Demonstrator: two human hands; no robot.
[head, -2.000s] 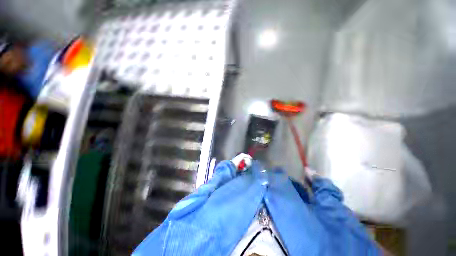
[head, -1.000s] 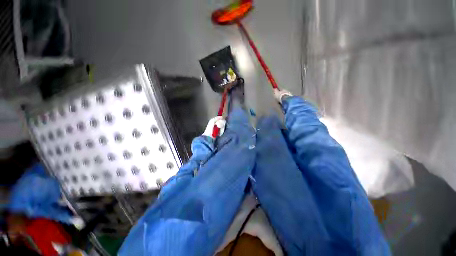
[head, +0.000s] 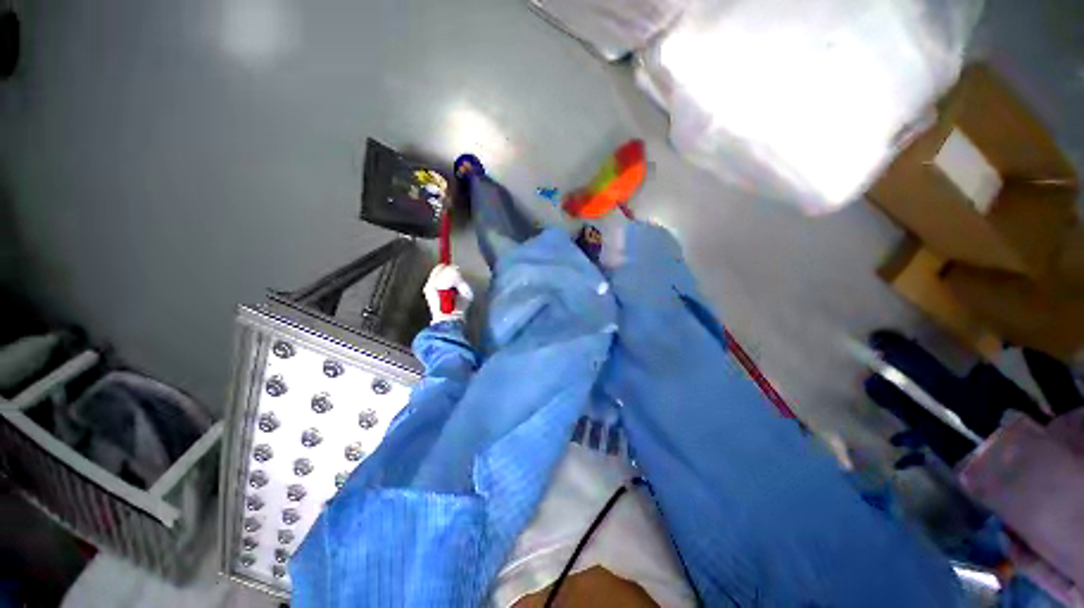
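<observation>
My left hand (head: 447,293), in a white glove, is closed on the red handle of the black dustpan (head: 392,190). Yellow and white scraps lie in the pan near its handle side. The orange-red and green broom head (head: 611,181) is on the floor right of my shoes. Its red handle passes behind my blue smock and shows again at lower right. My right hand is not clearly visible; only a small pale blurred patch shows near the handle's far end. A small blue scrap (head: 547,192) lies on the floor between dustpan and broom head.
A ball transfer table (head: 312,445) stands close at my left. A roller stand (head: 107,481) is at far lower left. A plastic-wrapped white stack (head: 796,101) is at upper right, with open cartons (head: 981,178) beside it. A person's pink sleeve (head: 1028,481) and dark items are at lower right.
The view has turned; the transfer table now sits lower and cartons show at right. The broom head has come closer to my feet, and my right glove is no longer clearly seen.
</observation>
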